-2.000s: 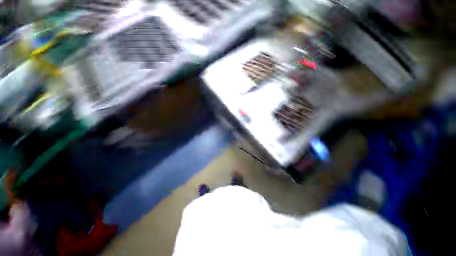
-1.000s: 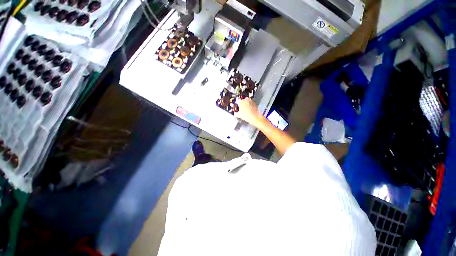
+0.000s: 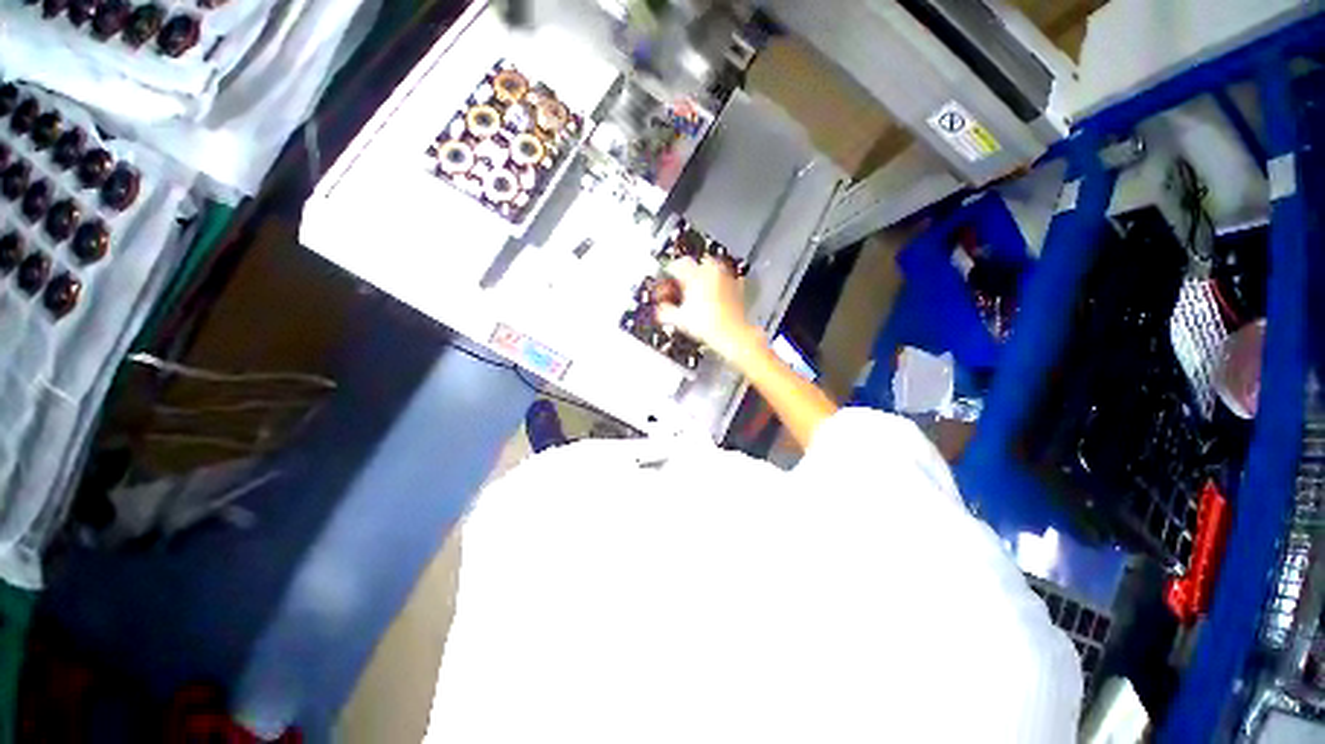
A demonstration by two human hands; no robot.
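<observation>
My right hand [image 3: 708,301] is over the right black fixture [image 3: 671,349] on the machine plate. Its fingers close around a dark copper-brown round part [image 3: 667,291] at the fixture; whether this part is lifted off its nest cannot be told. The hand hides much of the fixture. The left fixture [image 3: 480,178] holds several copper-orange ring parts [image 3: 510,86] with pale centres. My left hand is not in view.
The pale machine [image 3: 342,218] has coloured buttons [image 3: 531,352] on its front edge. White trays [image 3: 138,153] with rows of dark parts lie at the left. Blue shelving [image 3: 1039,349] with bins stands at the right. A pale machine housing [image 3: 930,95] is at the top.
The view has steadied and moved closer to the machine. My right hand has come in over the right fixture, which shows fewer round parts than one second ago.
</observation>
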